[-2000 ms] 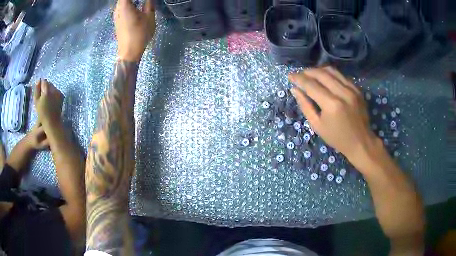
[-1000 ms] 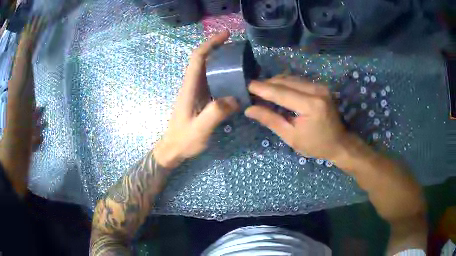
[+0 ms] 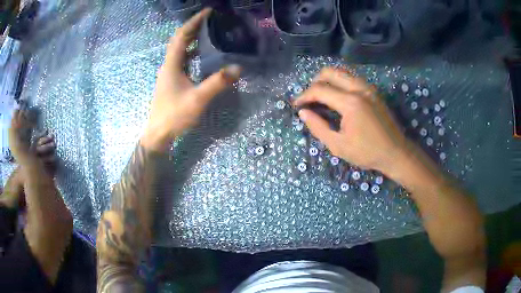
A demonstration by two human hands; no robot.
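A dark housing (image 3: 231,34) stands at the far edge, its open end up, left of two similar housings (image 3: 305,14) (image 3: 370,23). My left hand (image 3: 185,94) is beside its left and near side, fingers and thumb spread wide; the thumb tip overlaps its near wall. My right hand (image 3: 357,123) is over the loose knobs, thumb and fingertips close together. A small dark bit shows at those fingertips, but I cannot tell if it is a held knob. Pale-topped knobs (image 3: 364,186) lie around and right of this hand; some are hidden under it.
Bubble wrap (image 3: 228,200) covers the bench and glares at left. One knob (image 3: 260,150) lies apart, left of the others. Another person's hands and forearms (image 3: 43,194) are at far left. A dark item with an orange edge (image 3: 516,100) is at the far right.
The housing moved from between my hands to the far edge, left of the other two. My left hand moved up and left with it and spread its fingers. My right hand stays over the knobs.
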